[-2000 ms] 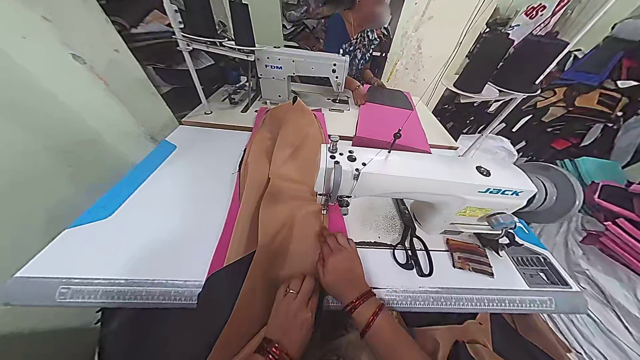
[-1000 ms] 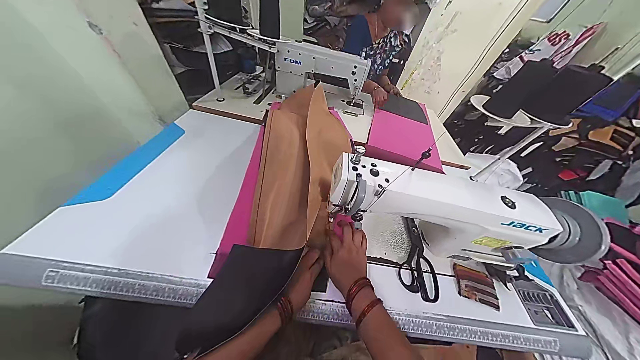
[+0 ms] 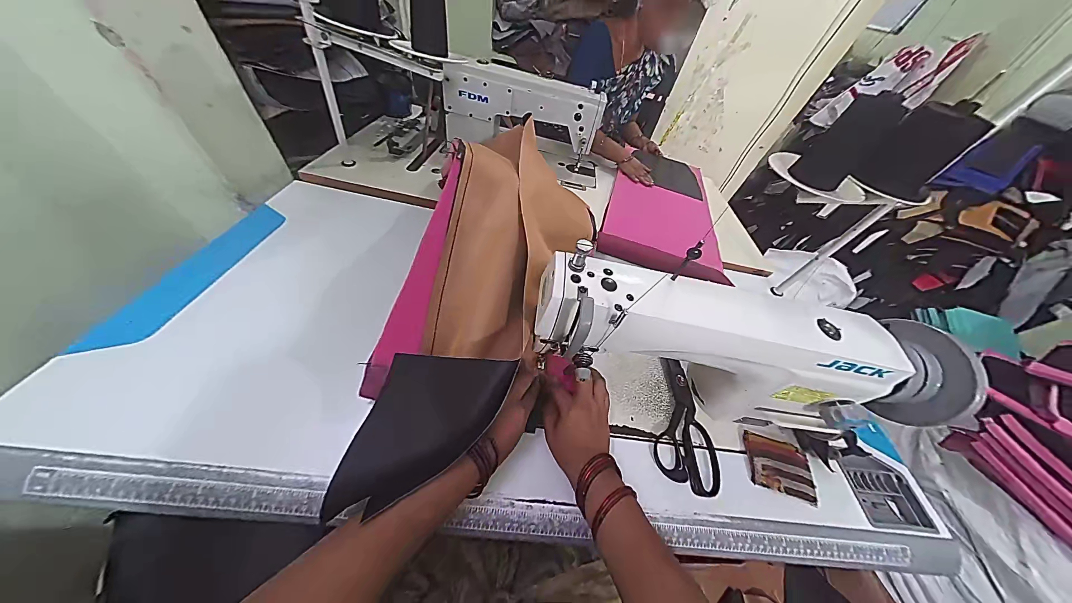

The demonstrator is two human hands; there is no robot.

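At the needle end of a white Jack sewing machine (image 3: pixel 720 327), my left hand (image 3: pixel 512 410) holds the edge of a tan, dark and pink workpiece (image 3: pixel 481 251). Its dark flap (image 3: pixel 419 427) drapes over my left wrist. Close beside it, my right hand (image 3: pixel 579 419) has its fingers on a small pink part (image 3: pixel 559 371) by the presser foot. The fingertips of both hands are partly hidden by the machine head and the material. Black-handled scissors (image 3: pixel 687 444) lie right of my right hand, under the machine arm.
A ruler tape (image 3: pixel 687 536) runs along the front table edge. A swatch of thread or fabric (image 3: pixel 779 467) lies at right. Behind, another person's hands (image 3: pixel 636 166) rest on a pink and dark piece (image 3: pixel 657 218) beside an FDM sewing machine (image 3: pixel 519 100). Thread cones (image 3: pixel 863 138) stand at right.
The workpiece has shifted and folded, with its dark flap now spread over my left forearm. My right hand has moved up to the needle area, where a small pink part now shows.
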